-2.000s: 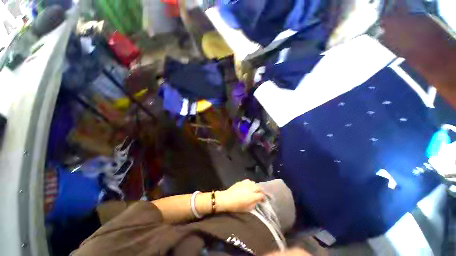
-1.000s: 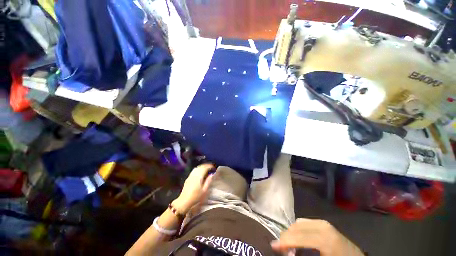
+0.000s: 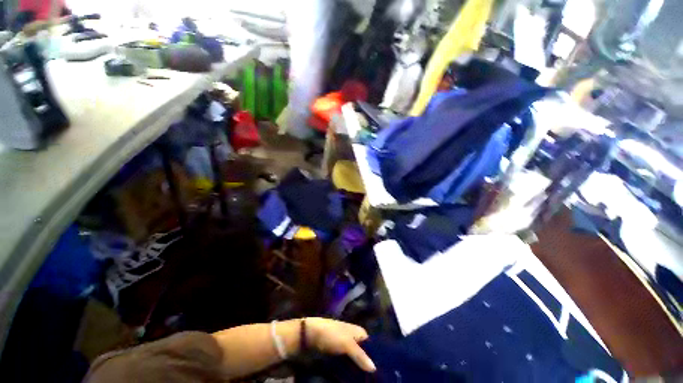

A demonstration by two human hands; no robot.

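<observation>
The navy garment panel (image 3: 479,336) with tiny white marks lies on the white sewing table (image 3: 442,284) at the lower right, cut off by the bottom edge. White trim (image 3: 543,295) outlines its far end. My left hand (image 3: 337,340) is at the bottom centre, just left of the panel, with fingers pointing right and down. Whether it touches or grips cloth cannot be told. My right hand is out of the picture. The needle area is not visible; only a bright spot shows at the bottom right edge.
Navy and blue cloth (image 3: 457,142) is heaped on the side surface. A stool with dark cloth (image 3: 307,202) stands left of it. Another pale table (image 3: 112,135) curves along the left. A reddish-brown board (image 3: 606,292) borders the sewing table.
The view has swung left and up, so the machine head and my right hand have left the picture. The panel now appears at the lower right. My left hand remains low in view.
</observation>
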